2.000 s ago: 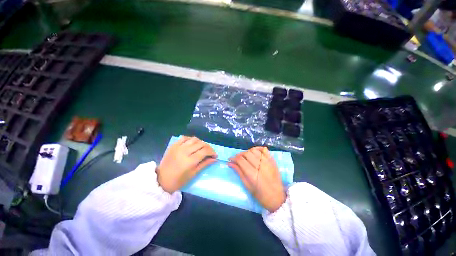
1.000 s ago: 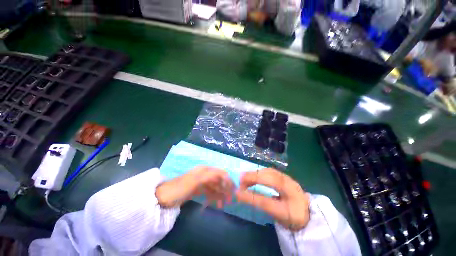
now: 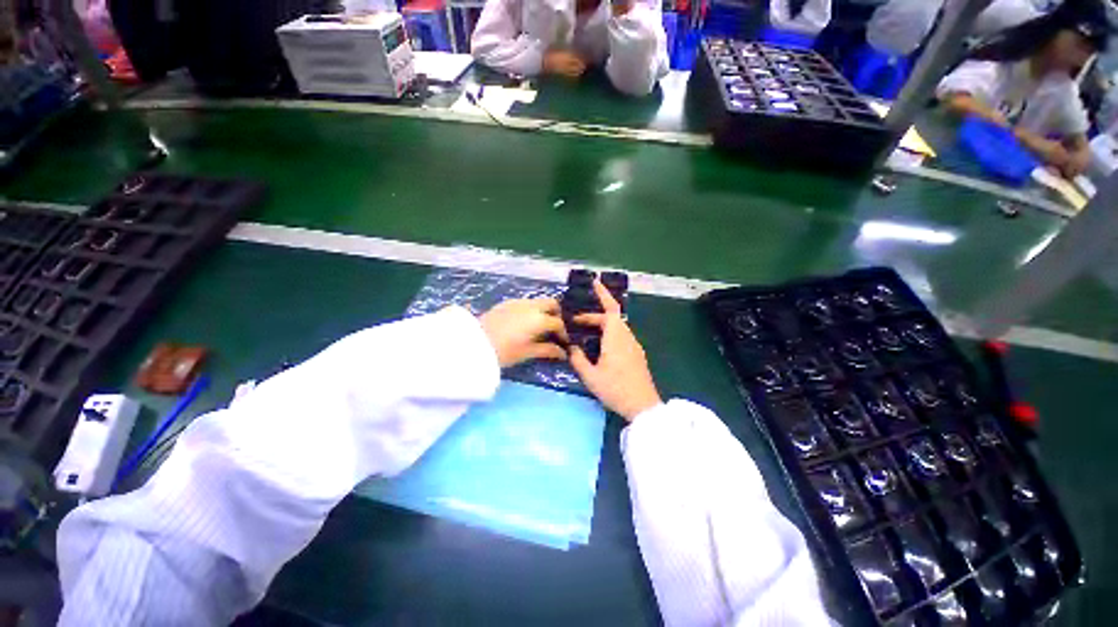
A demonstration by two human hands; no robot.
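Note:
Several matte black pieces (image 3: 616, 284) sit in rows on the right edge of the crinkled clear plastic (image 3: 460, 292). My left hand (image 3: 525, 331) is at the left side of these pieces, fingertips touching them. My right hand (image 3: 613, 358) is over their near and right side, its index finger stretched across them. The fingers hide part of the pieces, so a grip cannot be made out. The light-blue sheet (image 3: 509, 459) lies flat nearer me, partly under my left sleeve.
A shiny black tray (image 3: 883, 429) is at the right, with a red-handled tool (image 3: 1024, 414) beyond it. Duller trays (image 3: 117, 257), a white box (image 3: 98, 443), a blue stick (image 3: 168, 423) and a brown piece (image 3: 172, 367) are left. People (image 3: 570, 43) sit across the bench.
Both hands have moved from over the blue sheet forward to the black pieces. The view has tilted up, showing more people and the far bench.

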